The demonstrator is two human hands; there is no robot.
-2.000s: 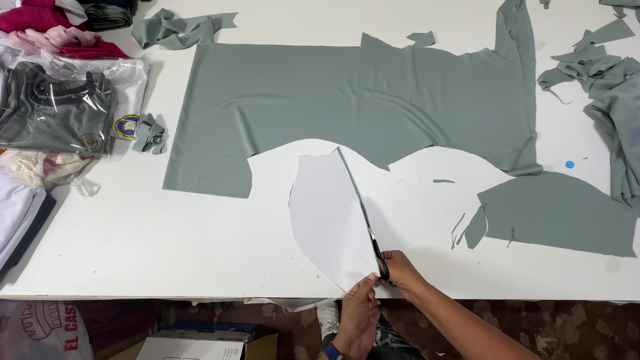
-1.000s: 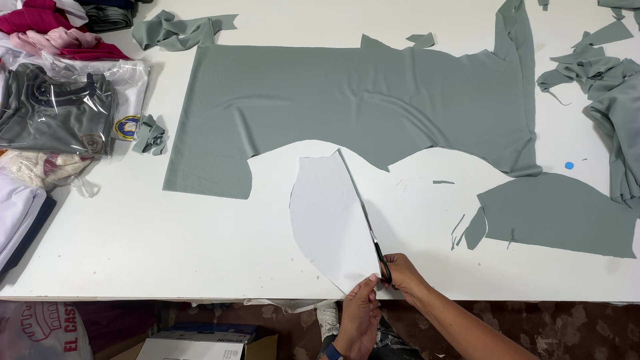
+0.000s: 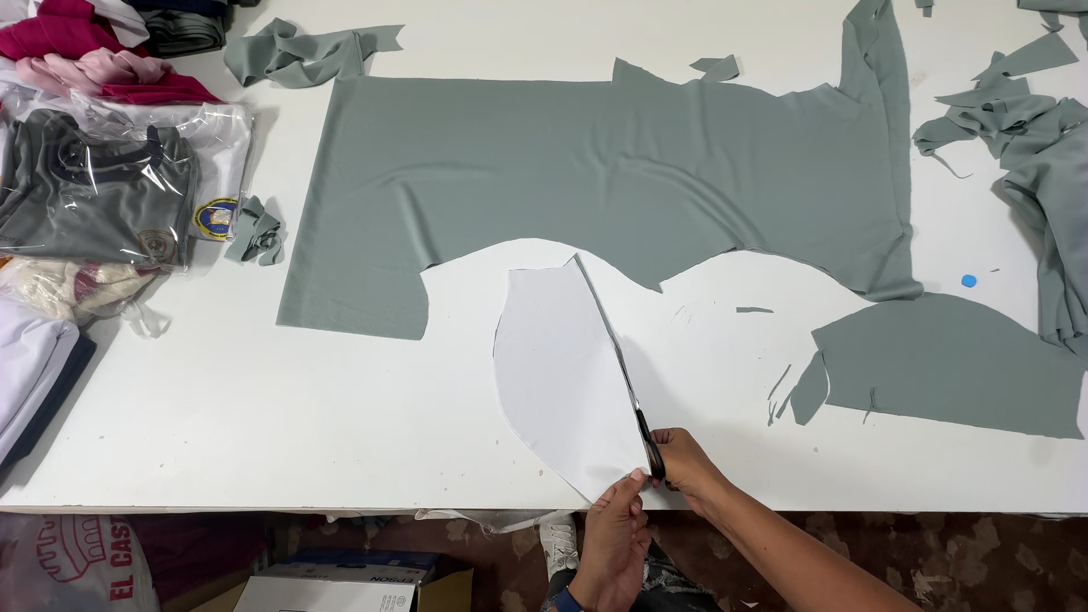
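My right hand [image 3: 680, 467] grips the black handles of a pair of scissors [image 3: 651, 450], whose blades lie along the right edge of a white paper pattern piece [image 3: 565, 365]. A thin strip of grey fabric shows along that edge. My left hand [image 3: 619, 527] pinches the lower corner of the paper at the table's front edge, just left of the scissor handles. Beyond the paper a large grey-green fabric piece [image 3: 510, 161] lies spread with a few folds. To the right lies a smaller cut piece of the same fabric [image 3: 952, 365], with narrow scraps [image 3: 809, 389] beside it.
Clear-bagged garments [image 3: 98, 187] and folded clothes [image 3: 34, 365] are stacked at the left of the white table [image 3: 255, 425]. Crumpled grey fabric [image 3: 1050, 195] lies at the right, near a small blue disc [image 3: 968, 281]. Below the table edge stands a cardboard box [image 3: 340, 582].
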